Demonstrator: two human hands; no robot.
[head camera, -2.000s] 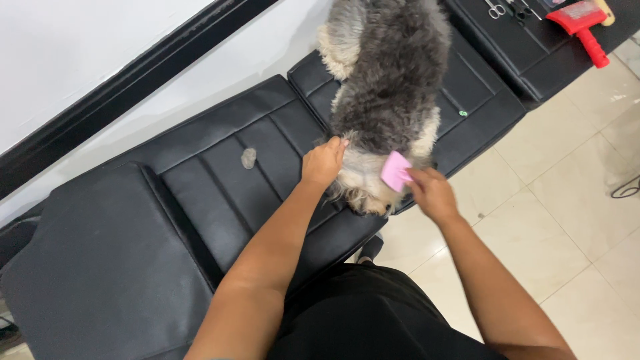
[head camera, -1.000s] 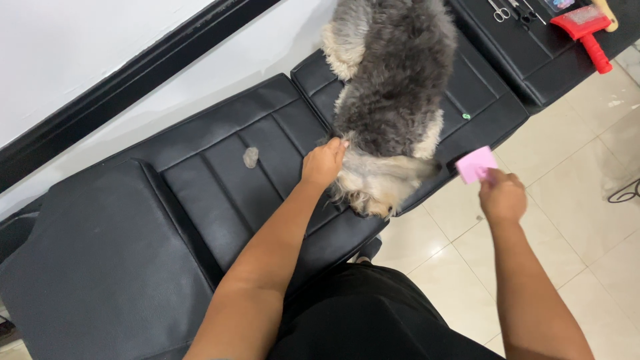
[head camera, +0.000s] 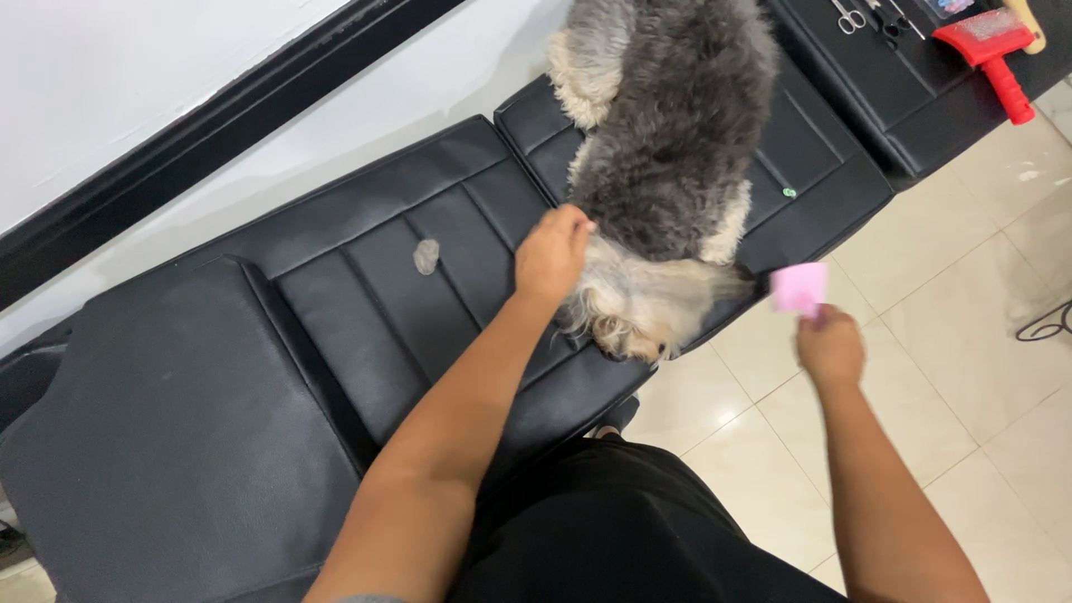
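A grey and cream long-haired dog (head camera: 678, 126) is on the black padded bench (head camera: 377, 310), its head near the front edge. At the left side of the head, my left hand (head camera: 553, 251) grips a lock of pale fur between thumb and fingers. My right hand (head camera: 829, 343) holds a pink pet brush (head camera: 798, 287) by its handle, out past the bench edge over the floor, apart from the dog. Strands of the head fur stretch out toward the brush and look blurred. The brush's bristles are hidden.
A small clump of loose fur (head camera: 426, 256) lies on the bench to the left. A tiny green item (head camera: 789, 193) is right of the dog. At the top right are scissors (head camera: 849, 18), other grooming tools and a red slicker brush (head camera: 988, 50). A black wall trim (head camera: 209, 130) runs behind.
My right hand with the pink brush has gone from the dog's head out to the right, and since one second ago a little back toward the dog. My left hand has stayed at the head.
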